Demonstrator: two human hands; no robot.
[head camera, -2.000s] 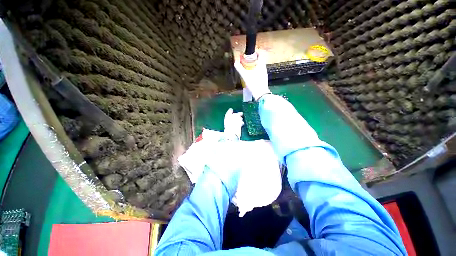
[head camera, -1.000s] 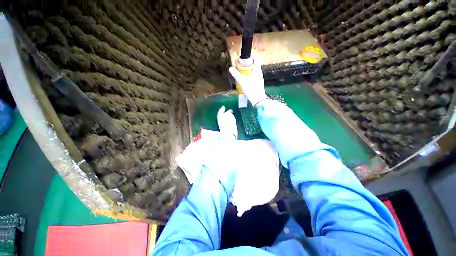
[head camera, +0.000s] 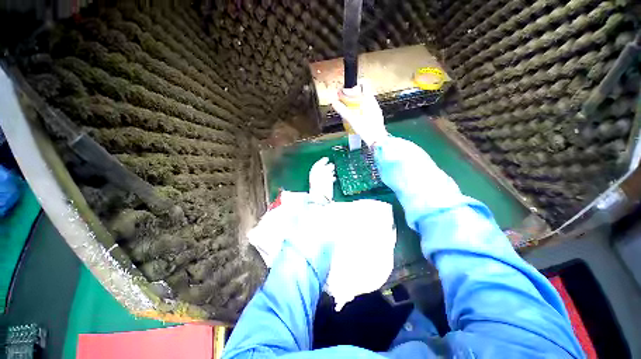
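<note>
A green circuit board (head camera: 353, 172) lies on the green booth mat (head camera: 457, 168). My right hand (head camera: 362, 116), in a white glove, is closed around the air nozzle (head camera: 354, 141) on its black hose (head camera: 351, 49). The nozzle's whitish tip points down at the board's far edge. My left hand (head camera: 322, 177), gloved in white, is at the board's left edge; whether its fingers grip the board I cannot tell. A white cloth (head camera: 362, 245) lies at the booth front, around my left forearm.
Brown foam (head camera: 176, 105) lines the booth walls. A tan-topped metal box (head camera: 379, 69) with a round yellow sticker stands behind the board. A red sheet (head camera: 147, 343) is at lower left, and another circuit board (head camera: 24, 341) lies at the far left.
The board shows more of its face and looks turned flatter than before. My right hand and the nozzle have shifted slightly nearer. My left hand is still beside the board.
</note>
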